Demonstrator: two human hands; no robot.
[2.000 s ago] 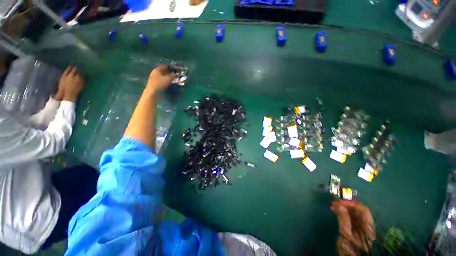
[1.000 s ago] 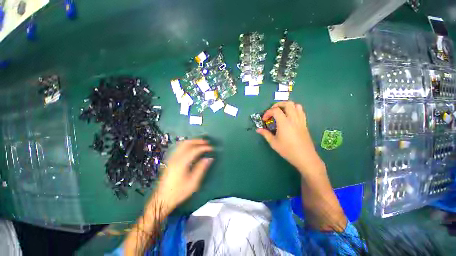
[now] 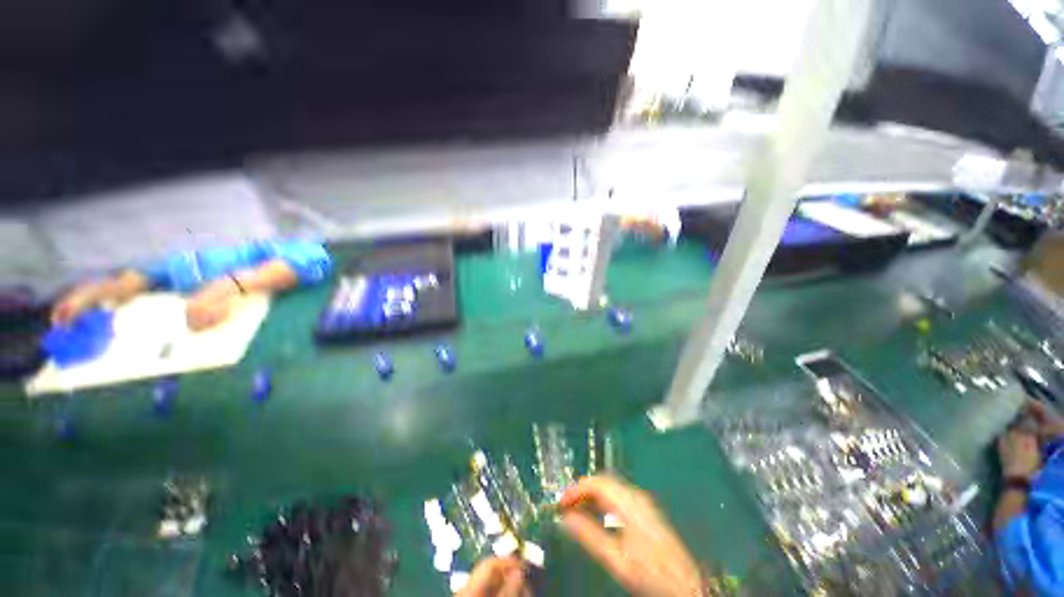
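The head view is blurred. My left hand point(image 3: 496, 577) is at the bottom edge, mostly cut off, by the white pouch batteries point(image 3: 442, 536). My right hand point(image 3: 624, 539) is just right of it, fingers bent and fingertips at the near side of the circuit boards point(image 3: 504, 484). A thin greenish piece shows between the hands; whether either hand grips it cannot be told. Upright rows of boards point(image 3: 553, 457) stand behind my right hand. The pile of black flex parts point(image 3: 324, 546) lies to the left, cut off by the bottom edge.
A white post point(image 3: 741, 257) rises from the bench right of my hands. Board-filled clear trays point(image 3: 834, 466) lie beyond it, with another person's arm point(image 3: 1017, 466) at the far right. Small blue parts point(image 3: 383, 365) and a black tray point(image 3: 391, 292) are across the bench, near another person's hands point(image 3: 222, 297).
The view has tilted up and now shows the far bench. My left hand has moved from beside the black pile to near my right hand, by the boards and batteries.
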